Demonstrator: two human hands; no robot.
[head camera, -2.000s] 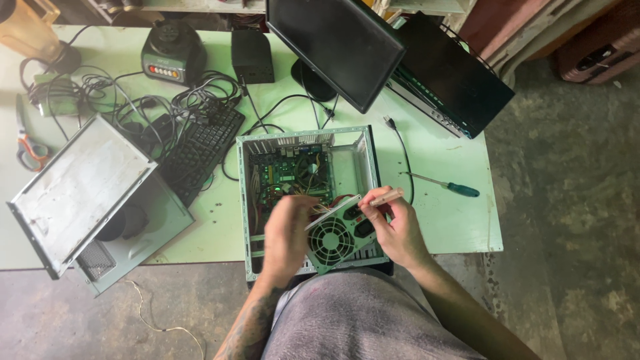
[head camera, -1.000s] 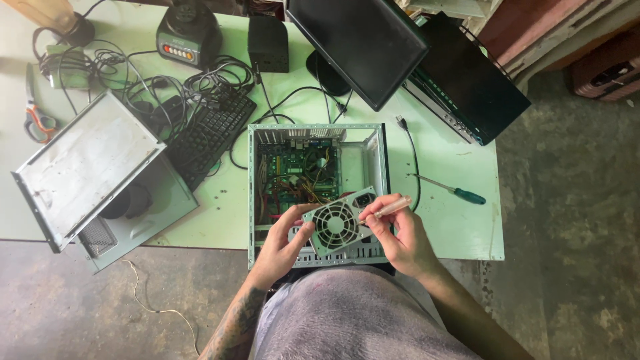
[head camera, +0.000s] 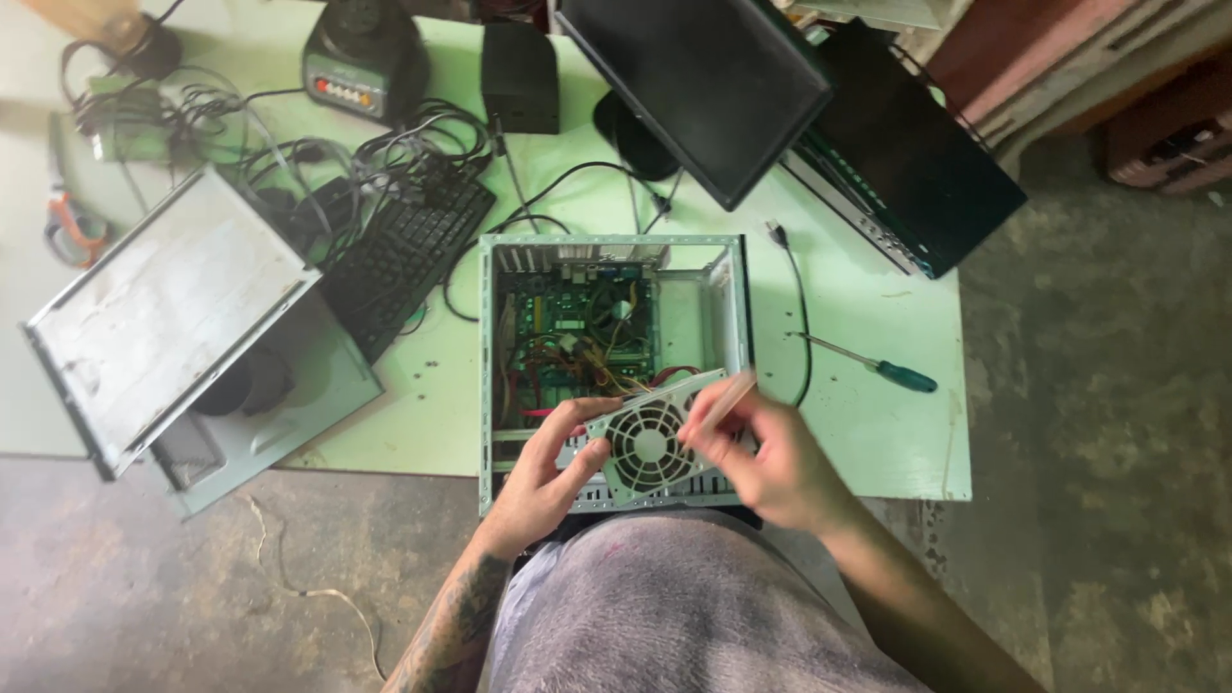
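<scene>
An open computer case (head camera: 489, 385) lies on the table's front edge, its green motherboard (head camera: 568, 313) and cables showing inside. Tilted over the near end of the case is a power supply unit (head camera: 650, 448) with a round fan grille. My left hand (head camera: 553, 467) grips its left side between thumb and fingers. In my right hand (head camera: 760, 448) is a pale, slender brush-like tool (head camera: 729, 399), blurred, held at the right side of the grille; its tip is hidden by my fingers.
Metal case panels (head camera: 173, 318) and a black keyboard (head camera: 414, 250) under tangled cables lie left. A monitor (head camera: 703, 77), a speaker (head camera: 520, 77), a blender base (head camera: 361, 67) and a black electronic box (head camera: 914, 144) stand behind. A screwdriver (head camera: 905, 375) lies right, orange-handled scissors (head camera: 77, 231) far left.
Two seconds ago my left hand was blurred above the unit's left side; since one second ago it grips that side. My right hand keeps the pale tool, whose angle has become steeper.
</scene>
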